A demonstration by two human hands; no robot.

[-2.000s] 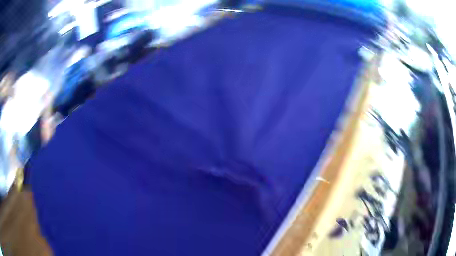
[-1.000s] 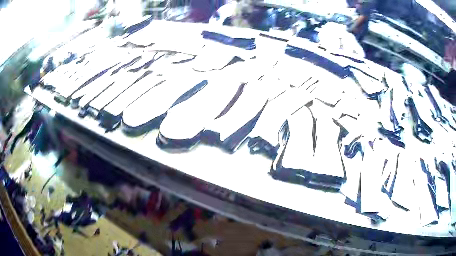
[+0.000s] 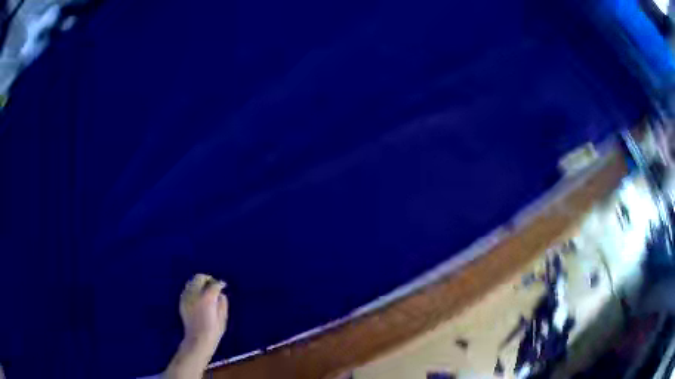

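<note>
Dark blue cloth (image 3: 318, 155) covers most of the table, with faint long creases. A thin pale line (image 3: 414, 283) runs along its near edge. My right hand (image 3: 203, 307) is at the lower left, over the cloth near that edge, with its fingers curled; blur hides whether they pinch the cloth. A tiny skin-coloured patch at the lower left rim may be my left hand, almost wholly cut off. A small pale block (image 3: 579, 158) lies at the cloth's edge on the right.
The brown wooden table edge (image 3: 444, 305) curves along the lower right. Beyond it, the pale floor (image 3: 437, 355) has dark scraps. A bright blue roll-like shape (image 3: 642, 41) is at the top right. Blurred pale things (image 3: 33, 33) show at the top left.
One second ago the view showed a neighbouring table with white-topped, dark-edged stacks. It has swung back to the blue cloth, and my right hand now shows at the lower left.
</note>
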